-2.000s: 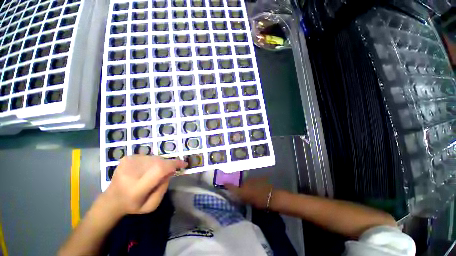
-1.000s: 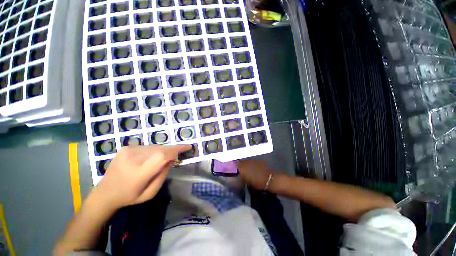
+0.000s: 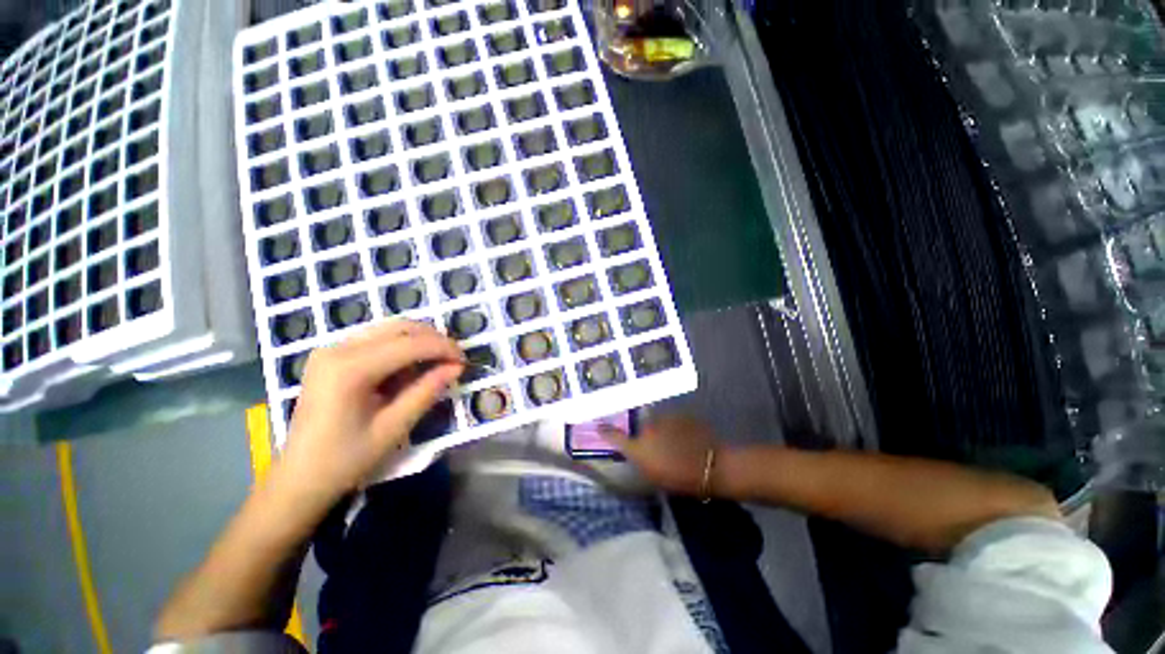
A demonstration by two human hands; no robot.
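A white grid tray point(image 3: 364, 225) slants across the view in front of me. Most of its square pockets hold a small round dark grey component point(image 3: 543, 386). My left hand point(image 3: 371, 390) is over the tray's near left part. Its thumb and forefinger are pinched at a pocket in the second row from the near edge. A tiny thin piece point(image 3: 477, 365) shows at the fingertips, too blurred to make out. My right hand point(image 3: 671, 455) is at the tray's near edge, with a digit on a smartphone point(image 3: 595, 437) with a pink-purple screen; its other fingers are unclear.
Stacked white trays point(image 3: 205, 256) stand to the left. A clear container point(image 3: 652, 51) with a yellow bit lies beyond the tray on the right. A bench's metal edge point(image 3: 799, 243), a dark ribbed stack point(image 3: 913, 256) and clear blister trays point(image 3: 1086, 166) are at the right.
My left hand's fingertips have moved from the nearest row to the row beyond it, uncovering a component with an amber rim. The view has shifted and the tray appears more slanted. My right hand remains by the smartphone.
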